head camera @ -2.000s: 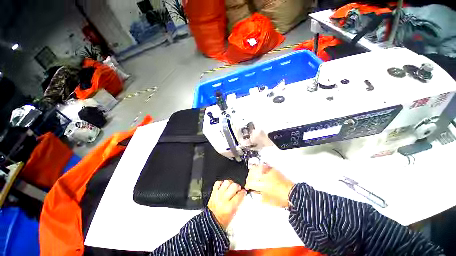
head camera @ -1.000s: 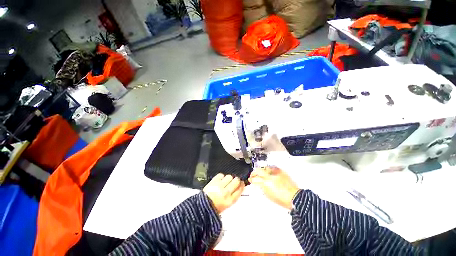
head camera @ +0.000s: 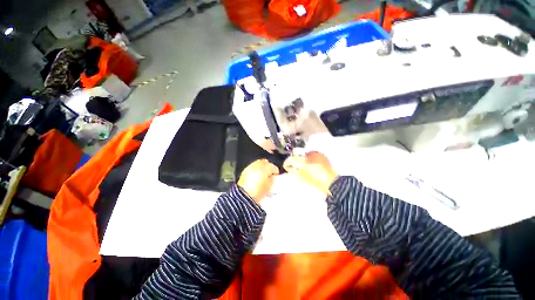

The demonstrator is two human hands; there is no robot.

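Note:
The black panel (head camera: pixel 196 152) with a camouflage strip (head camera: pixel 230 153) lies flat on the white table, left of and partly under the sewing machine head (head camera: pixel 375 76). My left hand (head camera: pixel 258 179) grips the panel's near right edge with bent fingers. My right hand (head camera: pixel 312 170) pinches the same edge just right of it, close below the needle area (head camera: pixel 290 143). The fingertips of both hands are near each other. The needle and the edge under the fingers are hard to make out.
Silver snips (head camera: pixel 433 192) lie on the table right of my right hand. A blue crate (head camera: pixel 311 44) stands behind the machine. Orange cloth (head camera: pixel 73 199) drapes along the table's left side, and more orange cloth (head camera: pixel 311 275) shows below the near edge. Orange sacks (head camera: pixel 281 17) stand on the floor behind.
The camera view has tilted down, so everything sits higher in the picture. Both hands stay at the panel's edge by the needle. More orange cloth shows below the table.

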